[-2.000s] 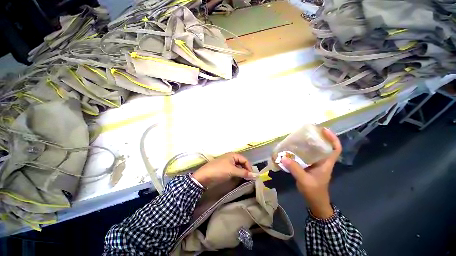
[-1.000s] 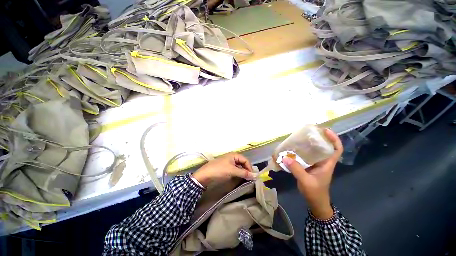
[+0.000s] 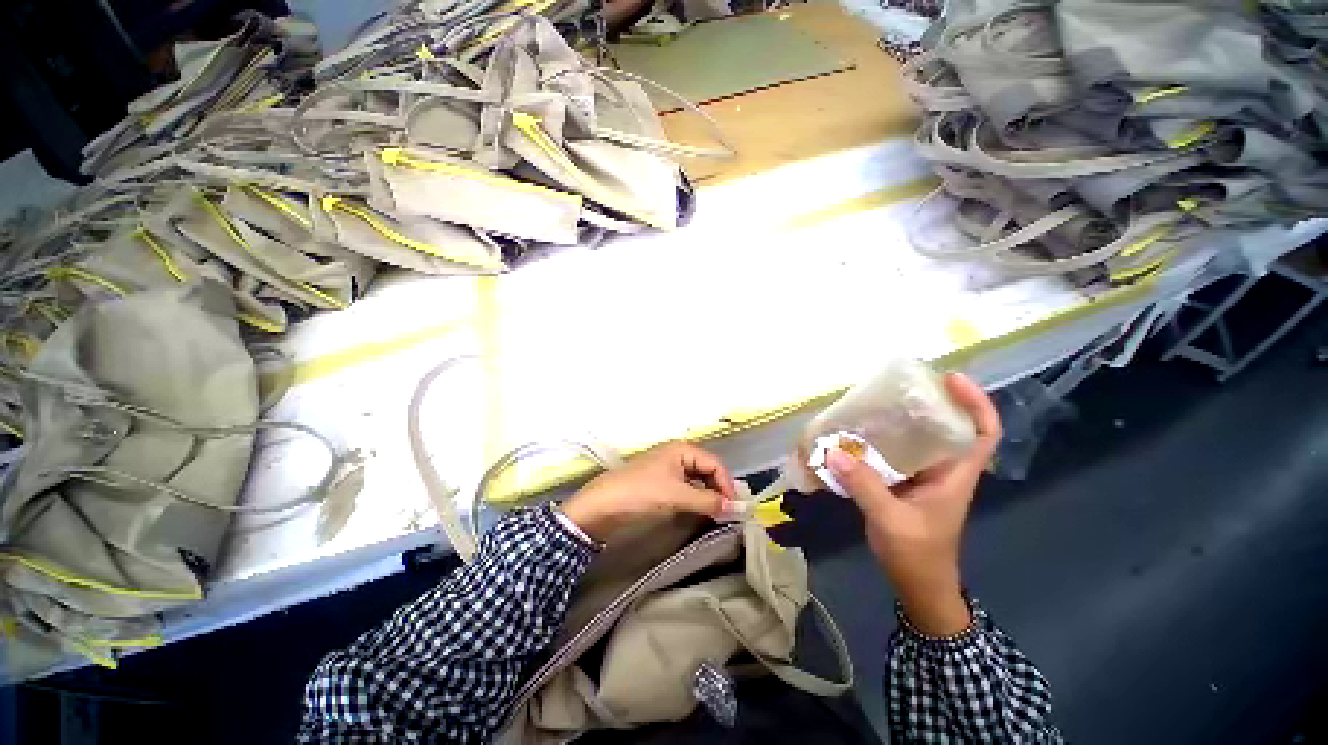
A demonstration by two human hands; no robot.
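Observation:
A beige handbag (image 3: 670,640) lies on my lap against the table edge, its dark zipper line running along the opening. My left hand (image 3: 655,492) pinches the zipper end (image 3: 740,510) at the bag's top corner, beside a yellow tape tuft (image 3: 771,511). My right hand (image 3: 925,502) holds a clear-whitish glue bottle (image 3: 906,415), tilted with its nozzle down and left at the zipper end. Whether the nozzle tip touches is too small to tell. A small silvery lump (image 3: 715,693) hangs on the bag.
A white table (image 3: 626,328) with yellow lines lies ahead. A heap of beige bags with yellow edges (image 3: 291,248) covers its left side, another heap (image 3: 1107,131) its right. A flat brown board (image 3: 801,109) is at the far side. Crumpled clear plastic (image 3: 1031,425) hangs below the right edge.
The glue bottle has shifted very slightly in my right hand, its nozzle still at the zipper end. My left hand and the bag have hardly moved.

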